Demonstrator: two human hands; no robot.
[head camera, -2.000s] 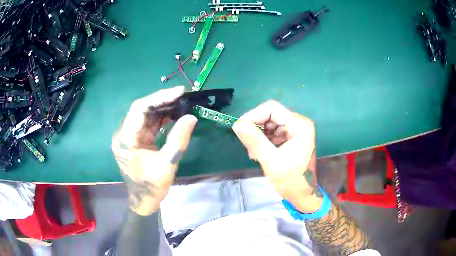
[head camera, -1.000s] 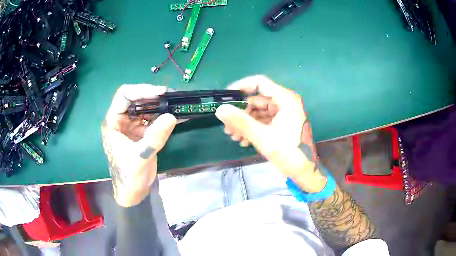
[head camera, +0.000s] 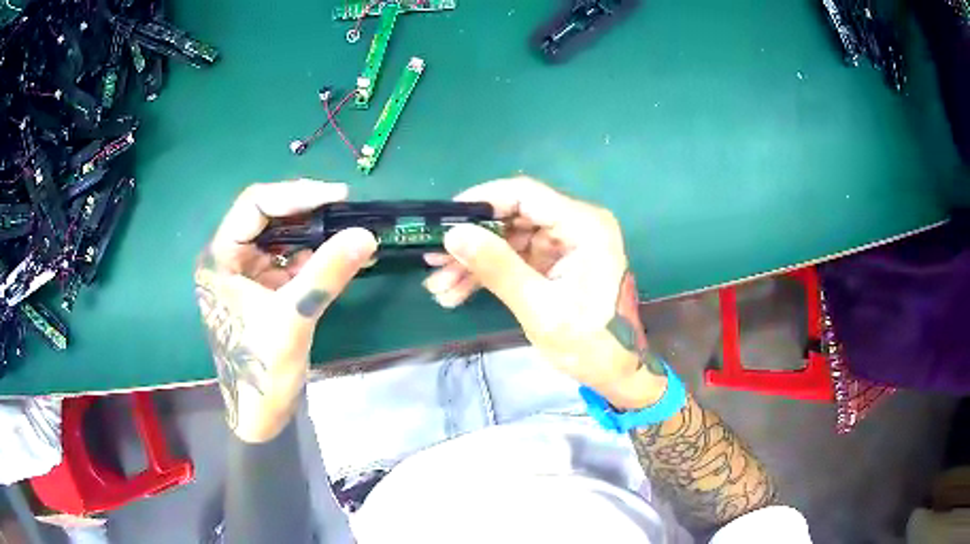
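A black plastic housing (head camera: 388, 210) is held level between my two hands above the table's near part. A green circuit board (head camera: 413, 233) lies along the side of the housing that faces me; its pale components show between my thumbs. My left hand (head camera: 279, 287) grips the narrower left end, thumb on the near face. My right hand (head camera: 553, 278) grips the right end, its thumb on the board. The fingertips behind the housing are partly hidden.
Loose green boards (head camera: 391, 115) with red wires lie beyond my hands. A pile of black units (head camera: 64, 138) is at left. Another housing (head camera: 580, 26) lies at the far edge of view, and black pieces (head camera: 867, 43) at far right. Red stools (head camera: 774, 338) stand below the table edge (head camera: 787, 272).
The board was partly outside the housing and held at its end by my right hand; now it lies along the housing. My right hand has moved left onto the housing. The view has shifted.
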